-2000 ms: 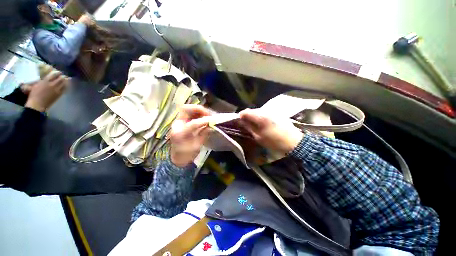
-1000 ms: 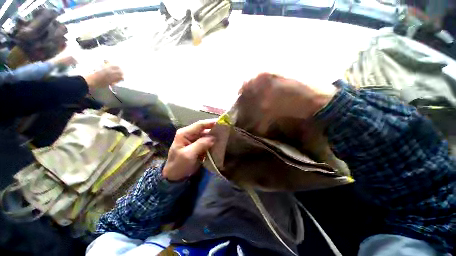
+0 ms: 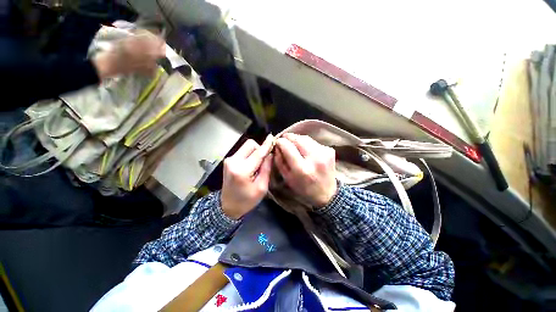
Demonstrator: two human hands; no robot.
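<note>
A beige tote bag (image 3: 329, 135) lies across my lap, its mouth towards the right, with long narrow handles (image 3: 436, 201) hanging down. A small yellow bit shows at its right corner. My left hand (image 3: 247, 177) and my right hand (image 3: 305, 167) meet at the bag's left corner and pinch its edge between the fingertips. The pinched spot is mostly hidden by the fingers. A small round metal fitting (image 3: 364, 157) shows near the mouth.
A stack of beige bags (image 3: 97, 116) with yellow strips is at left; another person's blurred hand (image 3: 131, 55) is on it. On the white bench (image 3: 359, 30) lie a hammer (image 3: 466, 116), dark red strips (image 3: 341, 76) at the edge and a grey-beige pile (image 3: 542, 103) at far right.
Both hands have come together at one corner of the bag; my right hand was apart from my left. The view has tilted down, and another person's hand now touches the stack.
</note>
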